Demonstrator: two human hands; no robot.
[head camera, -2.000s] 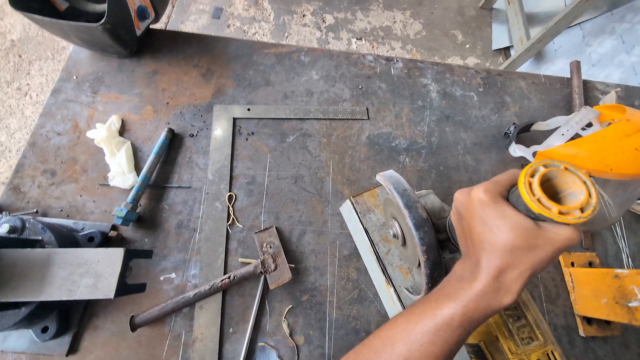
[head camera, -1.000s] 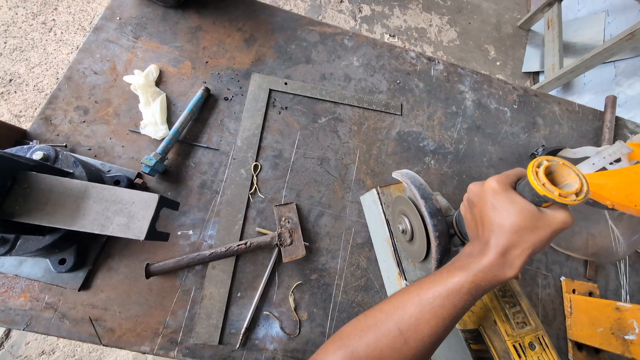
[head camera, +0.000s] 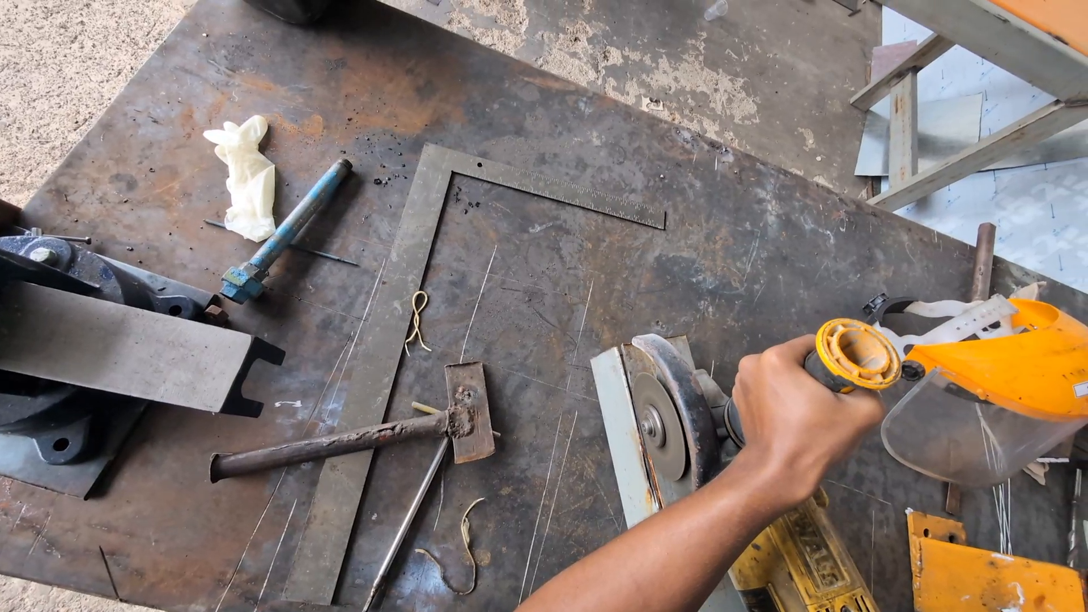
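Observation:
My right hand (head camera: 799, 412) is closed around the side handle of a yellow angle grinder (head camera: 803, 561). The handle's yellow end ring sticks out beyond my fist. The grinder's disc (head camera: 659, 425) and metal guard lie over a pale steel section (head camera: 619, 433); whether the disc touches it is unclear. Left of it, a hammer with a metal handle (head camera: 340, 444) lies across the long arm of a steel framing square (head camera: 416, 221). A thin metal rod (head camera: 412, 523) lies by the hammer head. My left hand is not in view.
A dark vise (head camera: 64, 272) holding a steel channel (head camera: 127, 348) stands at left. Near it are a blue bolt-like tool (head camera: 293, 225) and a crumpled pale glove (head camera: 249, 183). A face shield (head camera: 1011, 365) and an orange metal bracket (head camera: 994, 569) sit at right on the steel table.
The view has shifted, so more of the face shield shows at right. My right hand stays on the grinder's handle throughout.

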